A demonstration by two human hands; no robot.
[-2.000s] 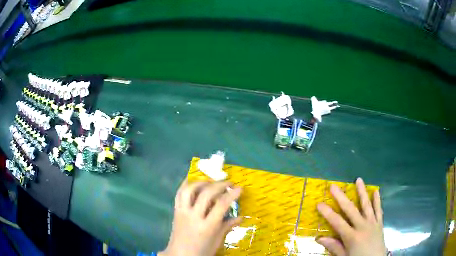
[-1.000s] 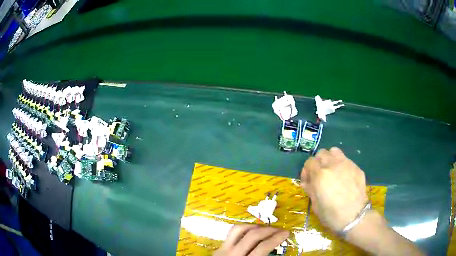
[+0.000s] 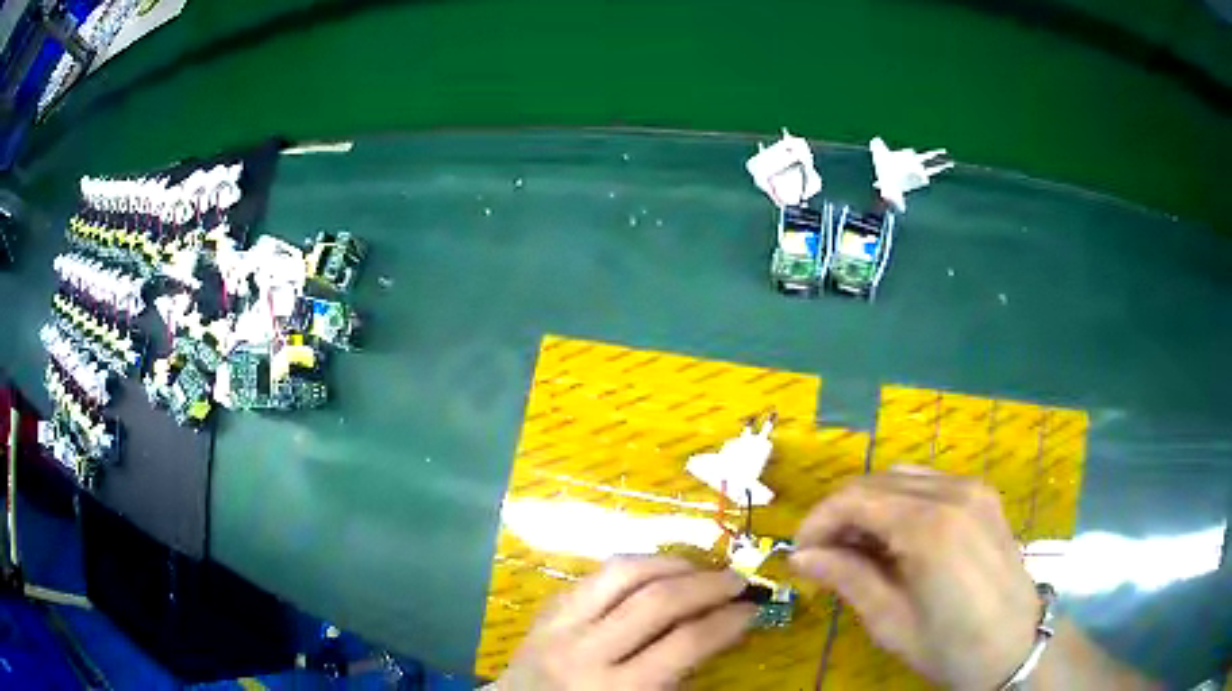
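My left hand holds a small green circuit board low over the yellow tape sheets. The board's white plug head lies above it on the sheet, joined by thin red and dark wires. My right hand is bent beside the board, thumb and fingertips close together at its upper right side. A small pale bit shows at the fingertips; I cannot tell what it is. The left sheet has a notch in its top right corner. Two taped assemblies stand side by side farther back, plugs away from me.
Untaped assemblies lie in a loose heap at the left and in close rows on a black mat. The green conveyor belt runs beyond the bench edge. Glare crosses the sheets and the bench film at the right.
My left hand has brought the board to the middle of the sheets. My right hand has gone from the sheets, by their top edge, to the board. The notch is newly visible. The view has tilted down.
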